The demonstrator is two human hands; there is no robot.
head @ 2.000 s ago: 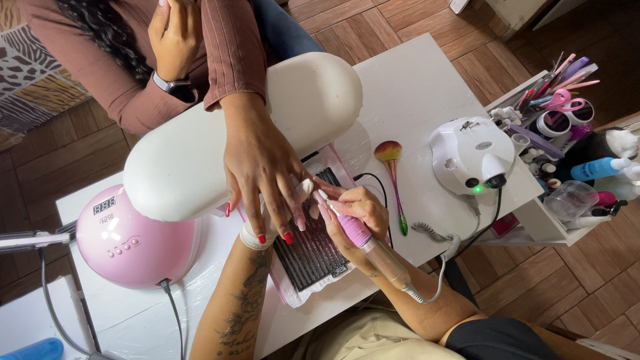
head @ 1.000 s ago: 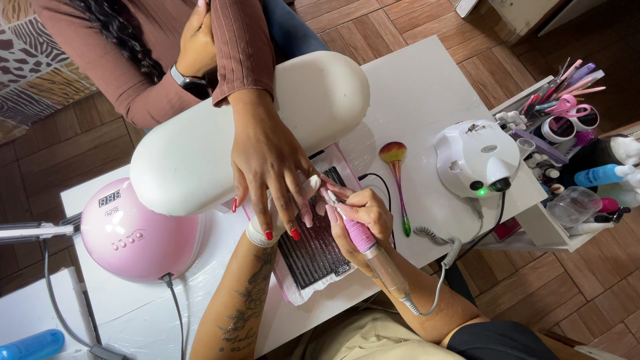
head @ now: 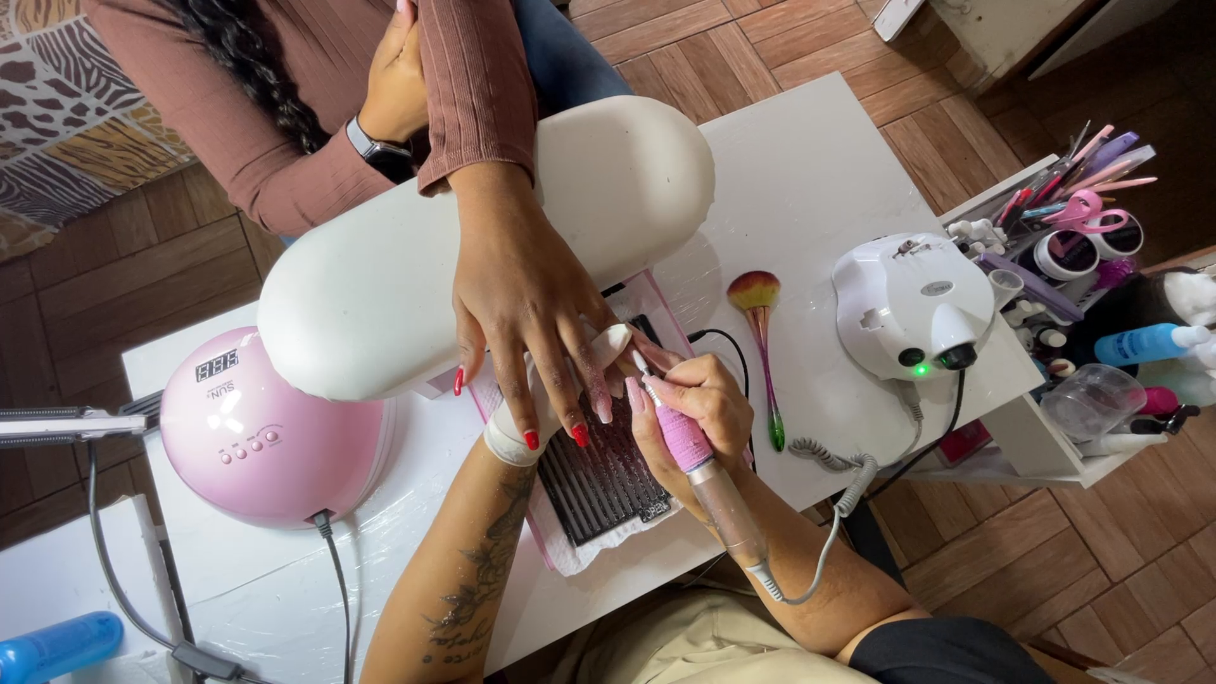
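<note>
My right hand (head: 698, 408) is closed around a pink-gripped electric nail drill (head: 684, 439), its tip close to a finger of the other person's hand (head: 522, 275). That hand lies palm down over a white cushioned armrest (head: 608, 199), several of its nails red. My left hand (head: 546, 389), in a white glove, is mostly hidden beneath it, with a gloved fingertip showing beside the person's fingers; it seems to hold one of them. Under the hands is a black-grilled dust collector (head: 598, 475) on a white towel.
A pink nail lamp (head: 271, 427) stands at the left. To the right are a colorful fan brush (head: 757, 313), the white drill control unit (head: 907, 309) with its coiled cord (head: 860, 480), and a side shelf with pink scissors (head: 1083, 211) and bottles. A blue bottle (head: 62, 646) lies at lower left.
</note>
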